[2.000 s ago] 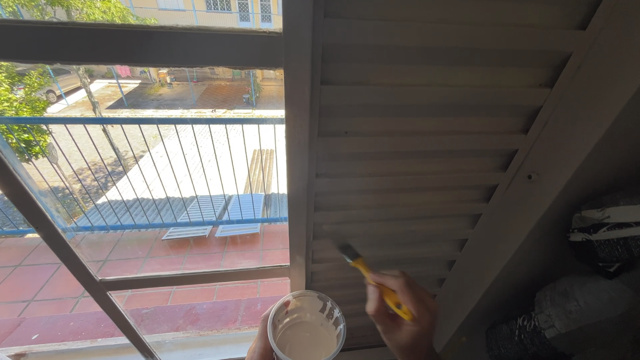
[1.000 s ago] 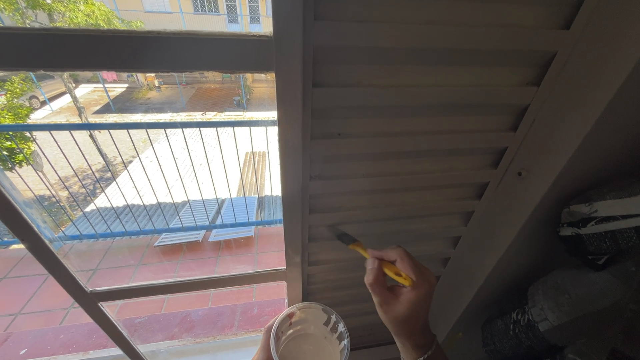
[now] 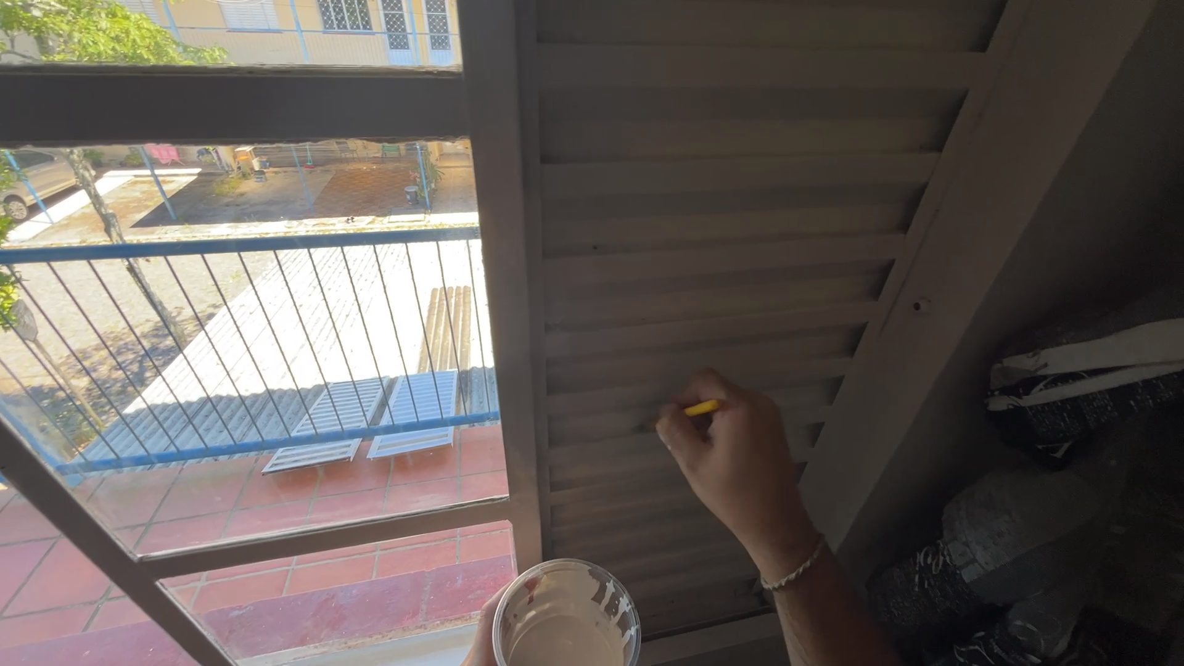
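Note:
My right hand (image 3: 735,453), with a light bracelet at its wrist, grips a paintbrush with a yellow handle (image 3: 701,407) against the louvered shutter panel (image 3: 703,324). The bristles are mostly hidden by the hand and the shadow. At the bottom, my left hand (image 3: 483,638) holds a clear plastic cup (image 3: 566,615) of pale paint, with paint smeared on its inner wall. The cup is just below the slats, beside the window frame (image 3: 509,324). Most of the left hand is out of view.
Glazed window panes are on the left, crossed by dark bars (image 3: 231,104). Outside are a blue metal railing (image 3: 250,245), red floor tiles (image 3: 407,476) and two slatted panels (image 3: 413,413). Dark bundled items (image 3: 1008,518) lie at the lower right, past the shutter's frame.
The right hand has moved up the slats with the brush, and its back now hides most of the handle. The left hand still holds the cup low in view.

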